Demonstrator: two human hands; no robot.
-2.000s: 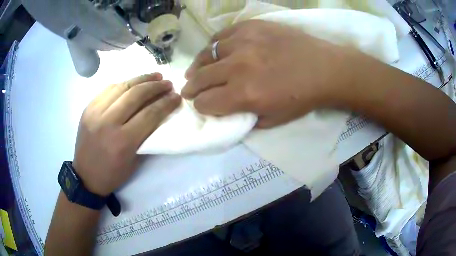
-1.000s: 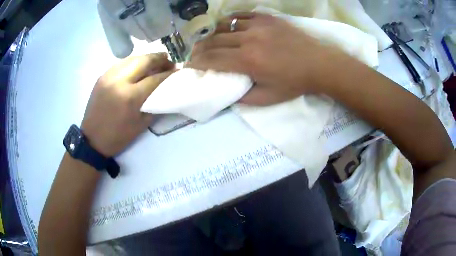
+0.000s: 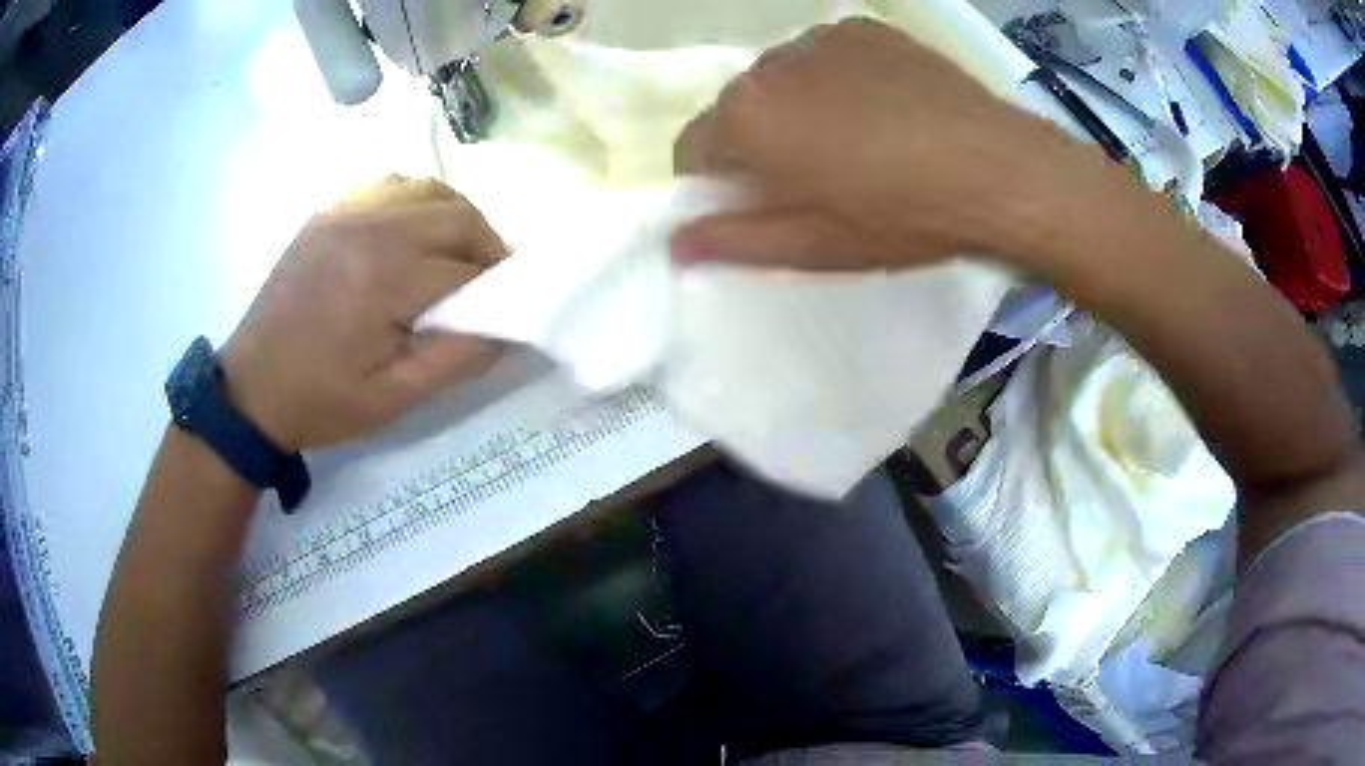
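Note:
My left hand (image 3: 374, 307), with a dark watch on its wrist, pinches the pointed left end of a small white folded piece (image 3: 576, 285). My right hand (image 3: 838, 142) grips the cloth at its right end, thumb low and fingers curled. A larger cream fabric panel (image 3: 823, 359) hangs below my right hand over the table's front edge, and cream cloth also lies behind it. The presser foot and needle (image 3: 463, 102) are behind and between my hands, apart from my fingers. The cloth is slightly blurred, and my right fingertips are partly hidden.
The sewing machine head (image 3: 434, 27) is at the top. The white table (image 3: 135, 314) has a printed ruler (image 3: 434, 501) along its curved front. Dark scissors or a similar tool (image 3: 1081, 102) lie at upper right. Cream cloth (image 3: 1108, 494) is piled beside the seat. A red object (image 3: 1290, 237) is at far right.
Both hands have moved away from the presser foot towards the front edge. My right hand has drawn back to the right, and the white piece is stretched between them. The view has shifted right.

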